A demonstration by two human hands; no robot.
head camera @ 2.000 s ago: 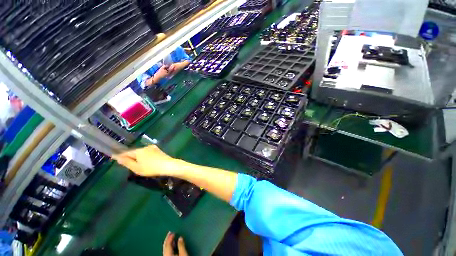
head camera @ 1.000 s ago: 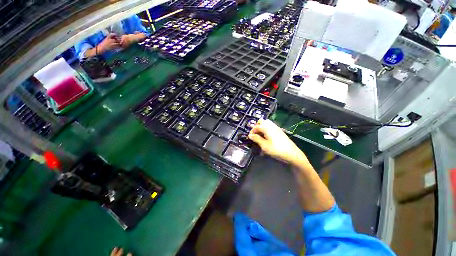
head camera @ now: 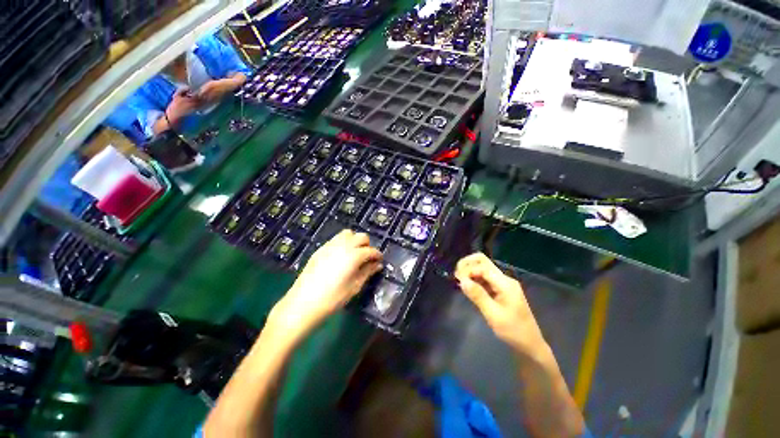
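A black supply tray of square pockets tops a stack in front of me. Most pockets hold round shiny parts; several near its front right corner look empty. My left hand is over the tray's front pockets, fingers bent; its fingertips are partly hidden. My right hand is just right of the tray, off its edge, thumb and fingers bent together. I cannot tell whether either hand holds a small part. The dark assembly fixture with a red grip stands at the lower left, blurred.
A mostly empty grey tray lies beyond the supply tray. More filled trays are farther back. A pale machine stands at right, with cables and a white item below. A red box is at left. Another person's hands are across the bench.
My left hand has come up from the bottom edge to over the tray. My right hand has moved off the tray to its right. The right-column pocket it was at now looks empty.
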